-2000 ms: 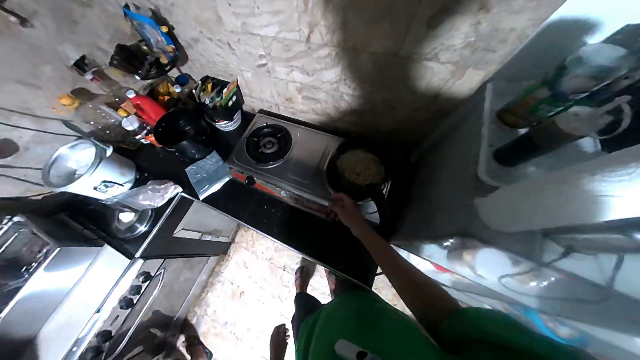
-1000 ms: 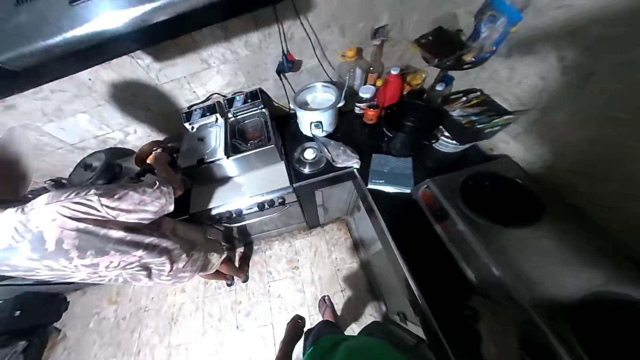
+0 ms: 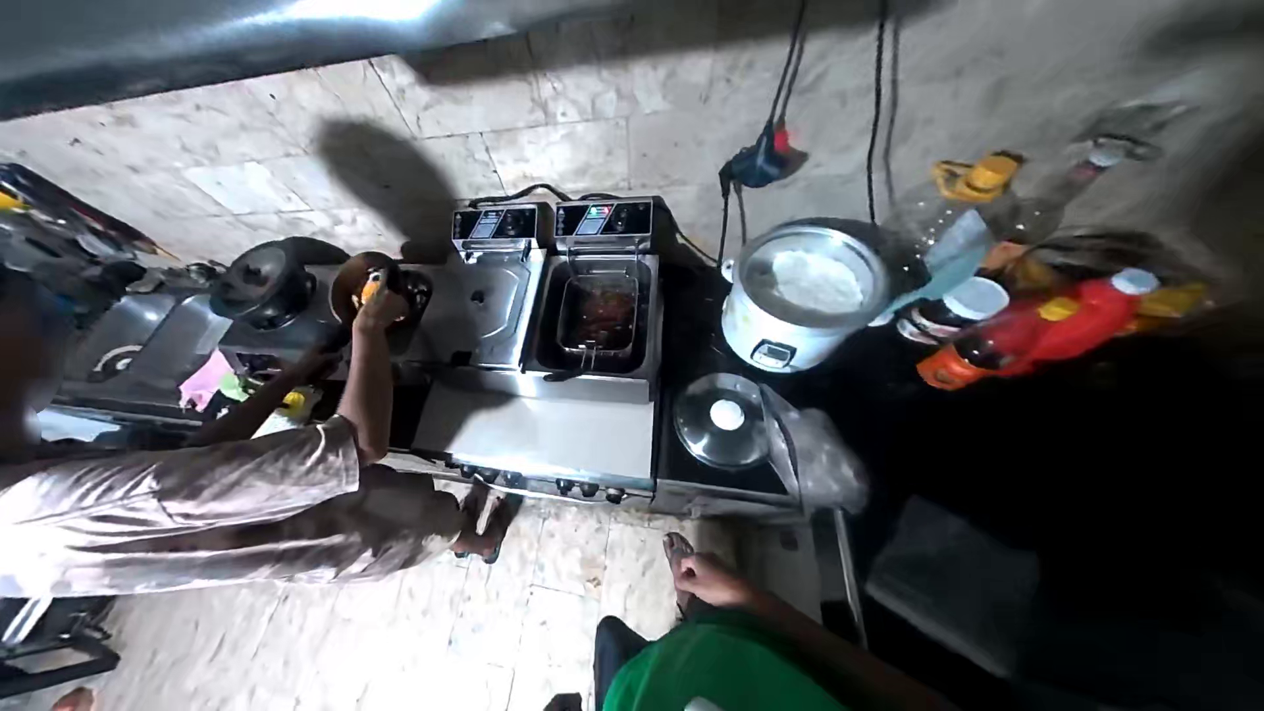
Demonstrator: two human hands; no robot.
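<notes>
My right hand [image 3: 713, 581] hangs low over the floor in front of the counter, fingers curled, with nothing visible in it. A dark shape at the bottom edge may be part of my left hand [image 3: 563, 702]; its fingers cannot be made out. Beyond them stands a steel twin deep fryer [image 3: 543, 420]; its right well holds a wire basket [image 3: 599, 314] with brownish-red food, and its left well is covered. To its right is a white rice cooker [image 3: 777, 334] with white contents, uncovered. A glass lid [image 3: 713, 434] lies in front, beside a clear plastic bag [image 3: 822, 462].
At left a co-worker [image 3: 237, 504] bends over a brown pan [image 3: 354, 286], beside a dark lidded pot [image 3: 255, 281]. Bottles, including a red one [image 3: 1091, 316], crowd the right counter. A plug [image 3: 760, 163] and cords hang on the wall. A steel hood [image 3: 247, 39] spans the top left.
Two seconds ago my right hand was at the pan on the gas stove; now it hangs away from it. The view has swung left to the fryer and the co-worker, and the stove is out of sight.
</notes>
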